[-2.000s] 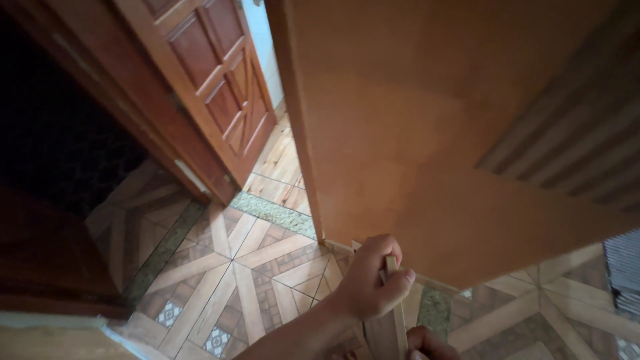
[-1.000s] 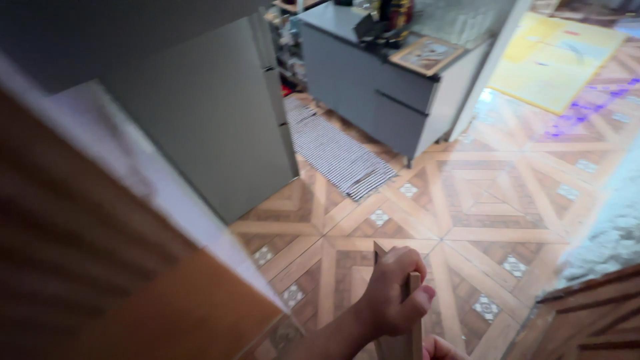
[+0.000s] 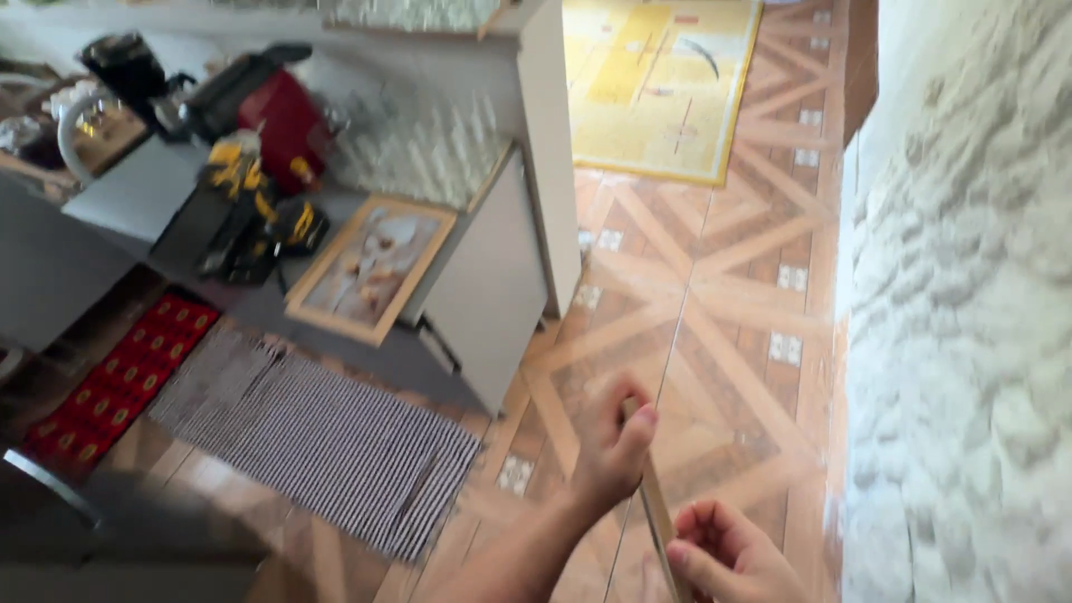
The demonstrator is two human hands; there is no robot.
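My left hand (image 3: 611, 448) is closed around the upper end of a thin, light wooden strip (image 3: 657, 515), at the lower middle of the view. Lower down and to its right, my right hand (image 3: 729, 553) has thumb and fingers on the same strip. The strip stands out from me over the tiled floor, tilted a little. Its lower end runs out of the view at the bottom edge.
At left, a grey cabinet (image 3: 481, 310) bears yellow-and-black power tools (image 3: 239, 209) and a framed picture (image 3: 368, 268). A striped rug (image 3: 335, 435) and a red mat (image 3: 126, 368) lie beside it. A yellow rug (image 3: 662, 92) lies farther off. A rough white wall (image 3: 963, 335) rises at right.
The view has swung far, from a brown door panel to the cabinet and rugs. Both hands remain at the strip.
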